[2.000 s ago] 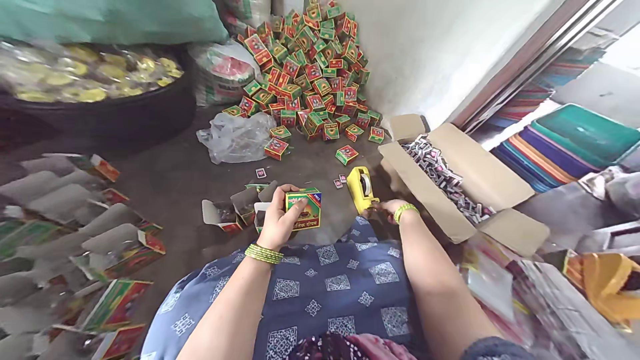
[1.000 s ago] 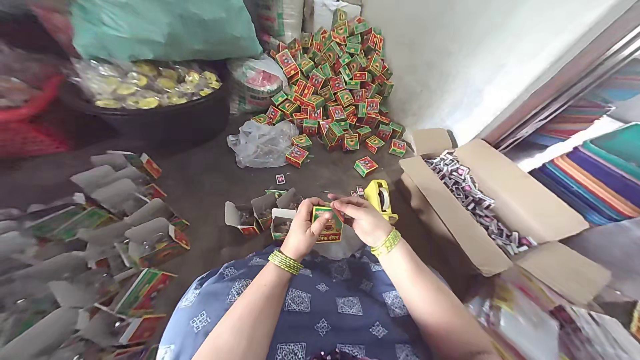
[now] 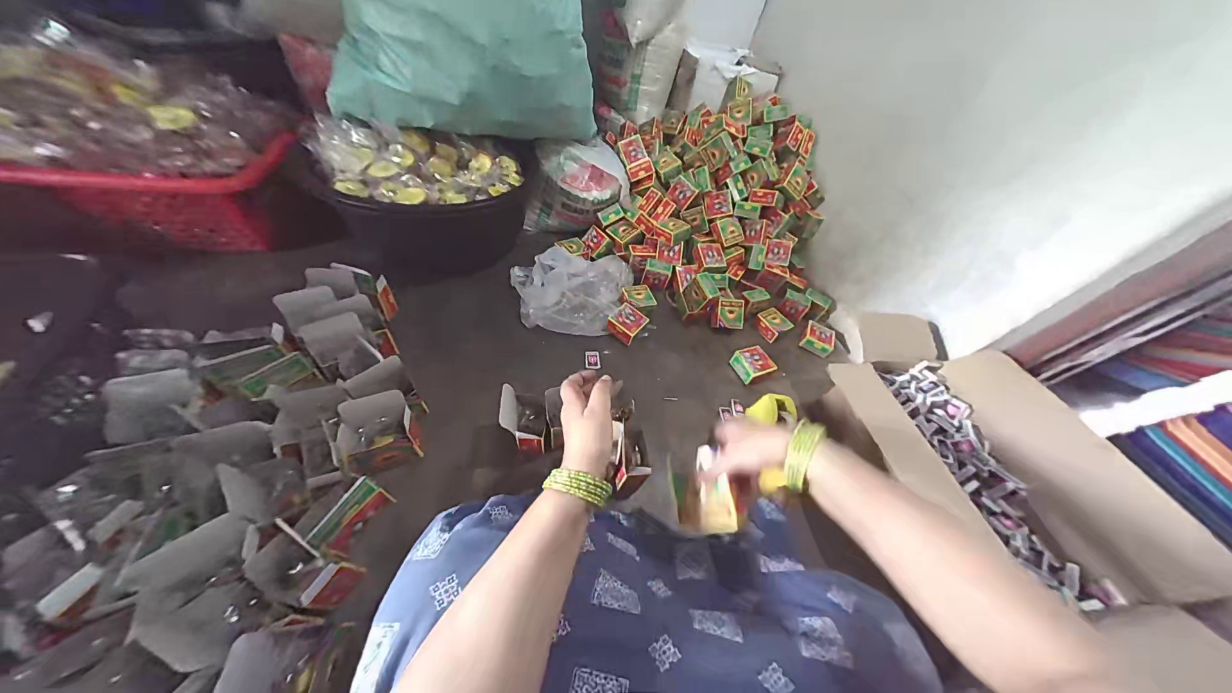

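Note:
My left hand (image 3: 587, 419) is over a few open small cartons (image 3: 525, 423) on the dark floor; its fingertips are bunched near one carton's flap, and whether they grip it cannot be told. A small printed piece (image 3: 592, 360) lies just beyond the fingers. My right hand (image 3: 746, 449) is blurred and has its fingers on a small printed carton (image 3: 715, 496) above the blue patterned cloth on my lap. A yellow tape dispenser (image 3: 772, 412) stands partly behind the right hand, with several small printed pieces (image 3: 731, 409) beside it.
Closed red and green cartons (image 3: 722, 221) are heaped against the wall. Many open cartons (image 3: 221, 433) spread at the left. A cardboard box (image 3: 866, 423) of small pieces stands at the right. Behind are a clear plastic bag (image 3: 570, 289), a black tub (image 3: 423, 226) and a red basket (image 3: 192, 207).
Both hands were together at a printed carton one second ago. Now they are apart, the left at the open cartons, the right with a carton over the lap.

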